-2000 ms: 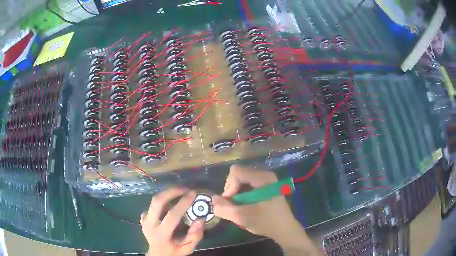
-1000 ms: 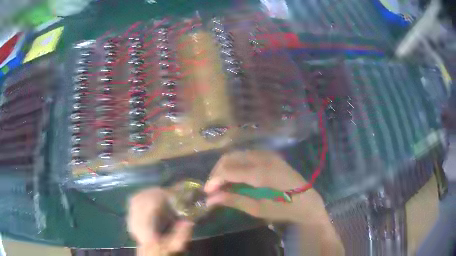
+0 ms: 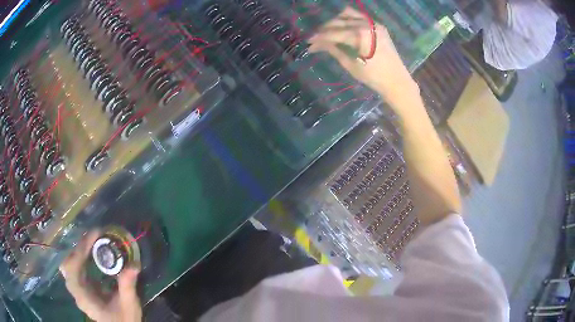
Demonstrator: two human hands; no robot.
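My left hand [image 3: 94, 286] is at the lower left, with thumb and fingers around a round speaker driver [image 3: 109, 256] with a white rim and grey centre. The brass-gold fixture [image 3: 131, 255] shows right behind it, and a short red lead sticks out to the right. My right hand [image 3: 359, 47] is over the right side tray [image 3: 299, 138], fingertips near its dark parts. The red probe cable [image 3: 372, 38] loops down to this hand; the probe's green handle is hidden in it. Whether the fingertips touch a part cannot be told.
The main tray [image 3: 82, 135] with rows of dark discs and red wires is at the upper left. Stacked filled trays [image 3: 372, 195] sit low beside the bench edge. A cardboard sheet [image 3: 479, 129] lies at the right. A person's white cap [image 3: 520, 34] shows at the upper right.
The view has swung to the right. My right hand has left the fixture and reached out over the right side tray. My left hand has stayed by the fixture.
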